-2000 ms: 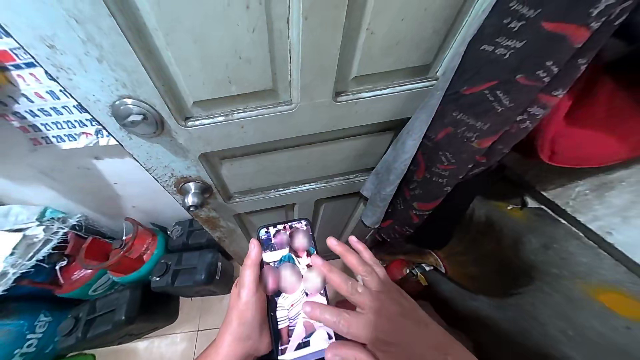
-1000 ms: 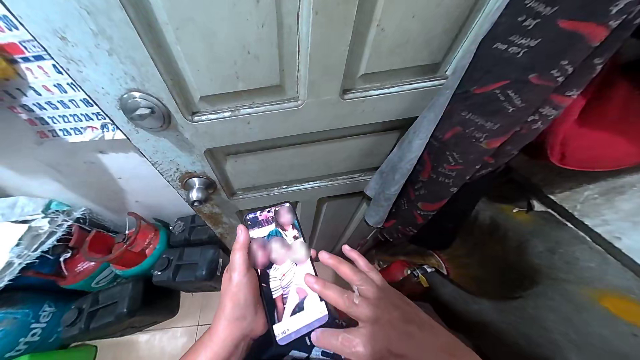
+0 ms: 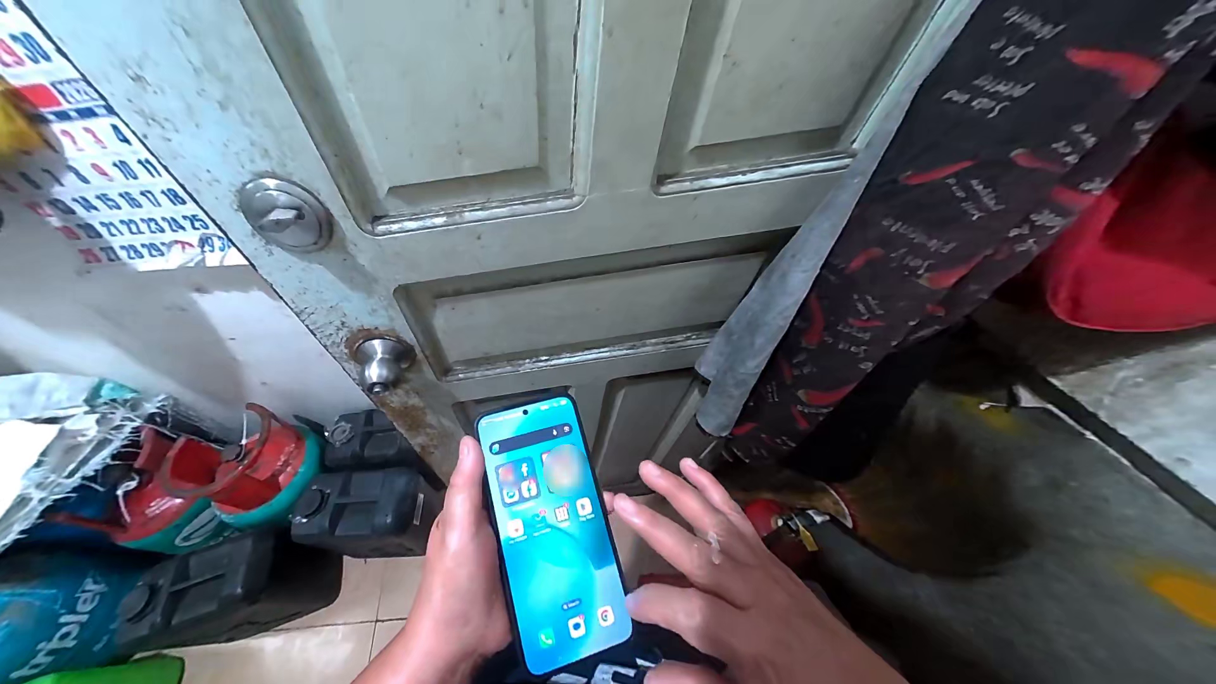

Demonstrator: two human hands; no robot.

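A smartphone [image 3: 554, 551] with a lit blue home screen of app icons is held upright in my left hand [image 3: 464, 570], whose thumb lies along the phone's left edge. My right hand [image 3: 727, 579] hovers close to the phone's right side, fingers spread, with a ring on one finger. Its lower fingers are near the phone's lower right edge; whether they touch it I cannot tell. Behind the phone stands a worn, pale panelled door [image 3: 608, 228] with a metal doorknob [image 3: 382, 361] and a round deadbolt [image 3: 285, 214] above it.
Black plastic jerrycans [image 3: 366, 508] and red and green gas cylinders [image 3: 256, 475] stand at the lower left. A wall calendar [image 3: 123, 180] hangs left of the door. On the right hang a dark chili-print curtain [image 3: 912, 237] and a red cloth or bag [image 3: 1140, 256]; a fire extinguisher [image 3: 788, 532] is below.
The phone's display has gone from a photo of people to the home screen. My left hand has kept hold of the phone, and my right hand has stayed beside it.
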